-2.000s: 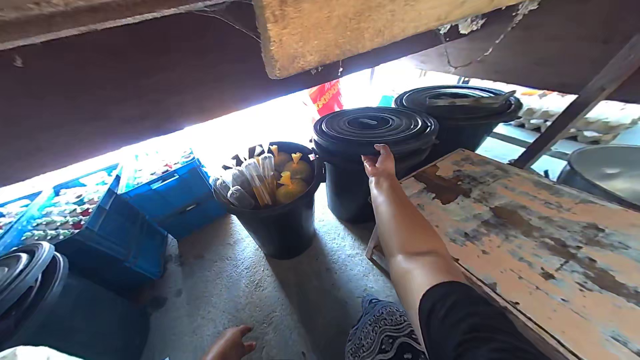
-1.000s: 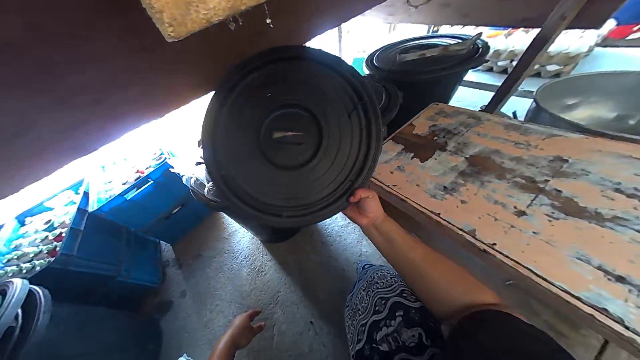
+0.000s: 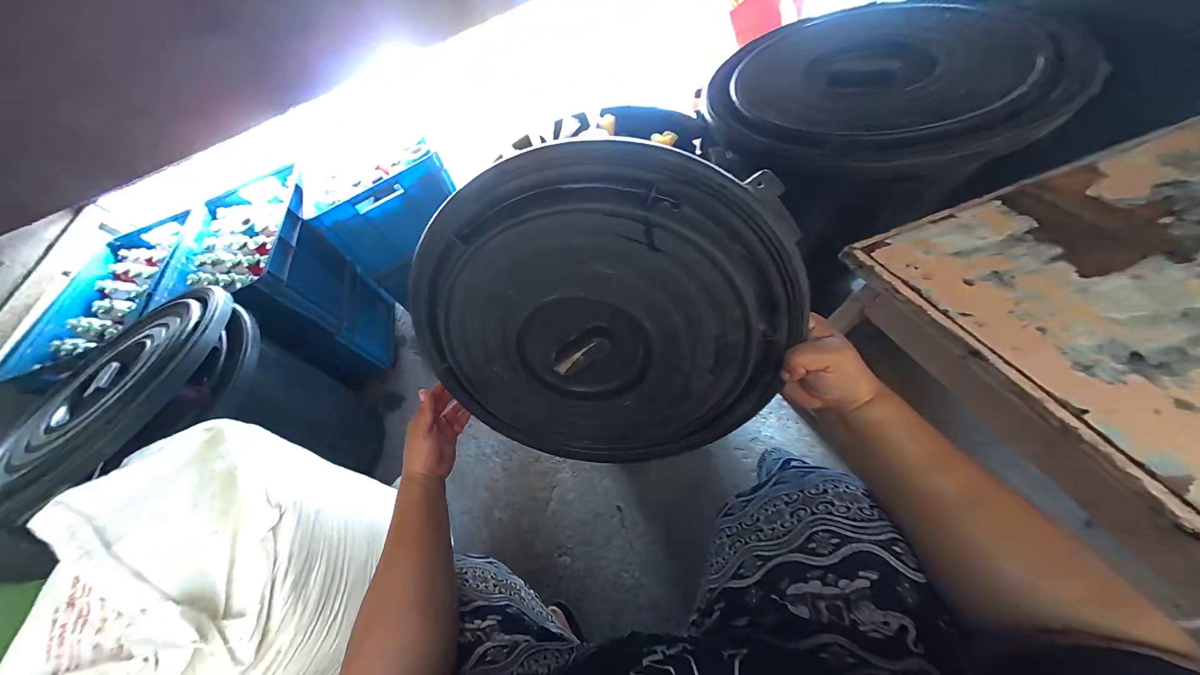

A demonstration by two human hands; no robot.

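A round black plastic bin lid [image 3: 600, 300] is held up in front of me, tilted, with its ringed face toward me. My right hand [image 3: 827, 367] grips its right rim, fingers curled around the edge. At the lower left rim, my left hand [image 3: 436, 433] has its fingers spread and close to the edge or touching it; a firm hold cannot be made out. Behind the raised lid, the black bin [image 3: 647, 120] shows only its top, with wrapped and yellow items in it. Another black bin with its lid on [image 3: 900, 84] stands at the upper right.
A peeling painted wooden table [image 3: 1059, 272] is at my right. Blue plastic crates [image 3: 328, 291] with packed goods stand on the left. Nearer are a dark bin [image 3: 309, 403] with a tilted lid [image 3: 112, 394] and a white sack [image 3: 225, 534]. Concrete floor [image 3: 609, 534] shows below the lid.
Two seconds ago my right hand was on a lid atop the bin beside the open one. The lid has come up and left, then nearer me. My left hand has risen to its lower left rim.
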